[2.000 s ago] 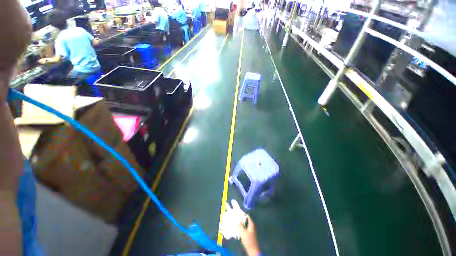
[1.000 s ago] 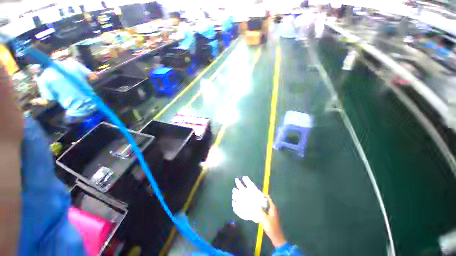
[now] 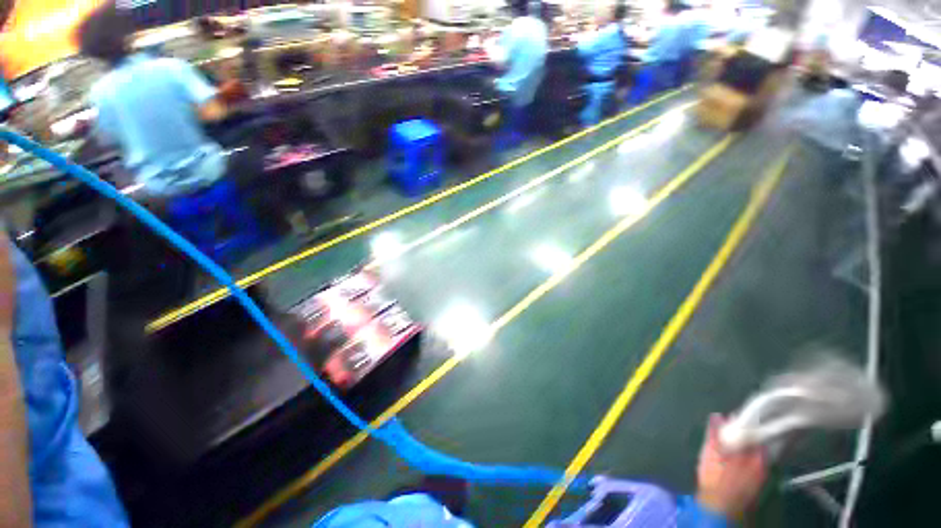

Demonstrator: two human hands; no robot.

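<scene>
My right hand [image 3: 731, 464] is at the lower right, held over the floor and shut on a pale white glove-like bundle [image 3: 805, 404]. The bundle is blurred and sticks out to the right of my fingers. A bright blue cord [image 3: 232, 289] hangs in an arc from the upper left edge to the bottom middle, close to the camera. A strip of skin and a blue sleeve [image 3: 62, 413] show at the left edge, but my left hand cannot be made out there.
A purple stool [image 3: 624, 507] is at the bottom edge. Black bins [image 3: 242, 387] and a red-and-white patterned box [image 3: 361, 325] are at the left. Seated workers [image 3: 155, 119] in light blue line a bench. A blue stool [image 3: 416, 155] stands near them. Brown cartons [image 3: 725, 106] are farther ahead.
The view has swung left, so the aisle lines now slant to the right. My right hand and the white bundle have moved right in the picture. The purple stool has dropped to the bottom edge.
</scene>
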